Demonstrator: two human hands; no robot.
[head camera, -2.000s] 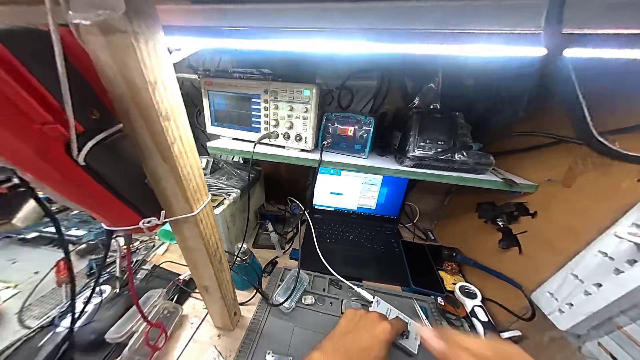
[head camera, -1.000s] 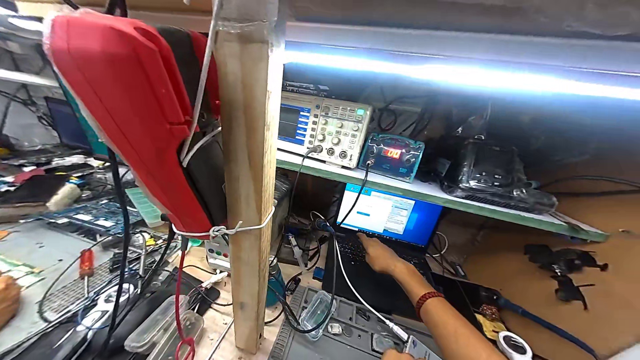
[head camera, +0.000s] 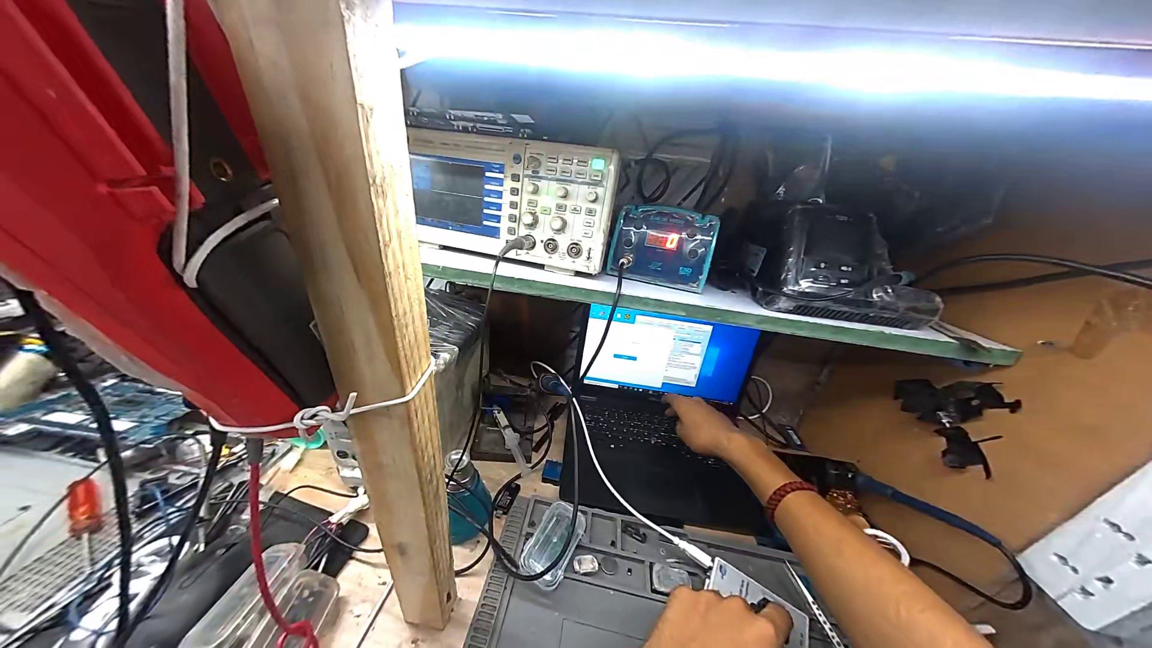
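Observation:
My right hand (head camera: 706, 427), with a red braided band at the wrist, reaches over the keyboard of a black laptop (head camera: 657, 468). One finger points at the upper keys, just below the lit screen. Near the bottom edge, my left hand (head camera: 720, 621) is closed on a flat light-grey device (head camera: 751, 583); a small dark part shows at its fingers. A white cable (head camera: 612, 477) runs into the device's upper end. Beneath the device lies a grey work mat (head camera: 585, 616) with compartments, holding a clear plastic box (head camera: 553, 543) and small parts.
An oscilloscope (head camera: 567, 207), a blue soldering station (head camera: 666, 247) with a lit display and a plastic-wrapped device (head camera: 832, 261) stand on the shelf above. A wooden post (head camera: 378, 315) and a hanging red case (head camera: 117, 225) block the left side. A teal bottle (head camera: 470, 504) stands beside the post.
Two seconds ago both hands were at the device on the mat. My right hand has since moved up to the laptop keyboard, while my left stays low with the device. The view has shifted.

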